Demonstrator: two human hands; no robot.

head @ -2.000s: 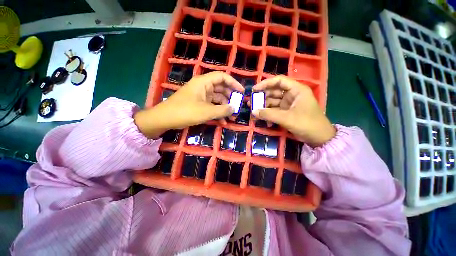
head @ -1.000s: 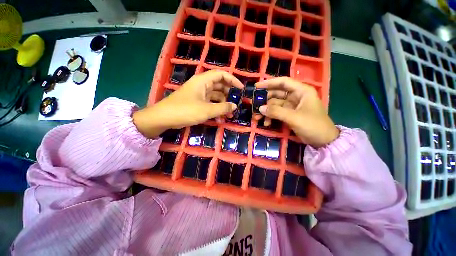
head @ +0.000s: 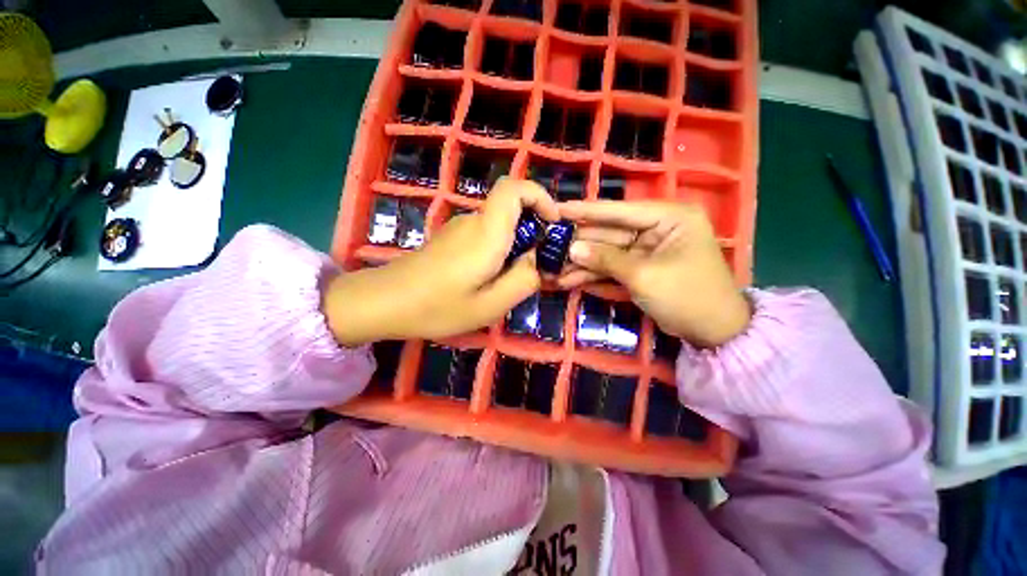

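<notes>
An orange-red compartment tray (head: 541, 429) lies in front of me, dark glossy units in most cells. My left hand (head: 456, 270) holds one small black watch unit (head: 524, 235) between its fingers, partly hidden by them. My right hand (head: 653, 253) holds another black unit (head: 554, 245) by its fingertips. Both units are close together above the tray's middle, tilted, with bluish reflections. I cannot tell whether they touch. The hands and wrists cover several cells.
A white compartment tray (head: 952, 439) with dark units stands at right. A blue pen (head: 865, 225) lies on the green surface beside it. At left are a white paper sheet (head: 191, 231) with round parts (head: 121, 239), a yellow fan (head: 77, 116) and black cables (head: 45, 231).
My hands have come closer together, bringing the two units nearly together and tilting them. Their faces showed white, then black, and now bluish reflections. The view has shifted slightly.
</notes>
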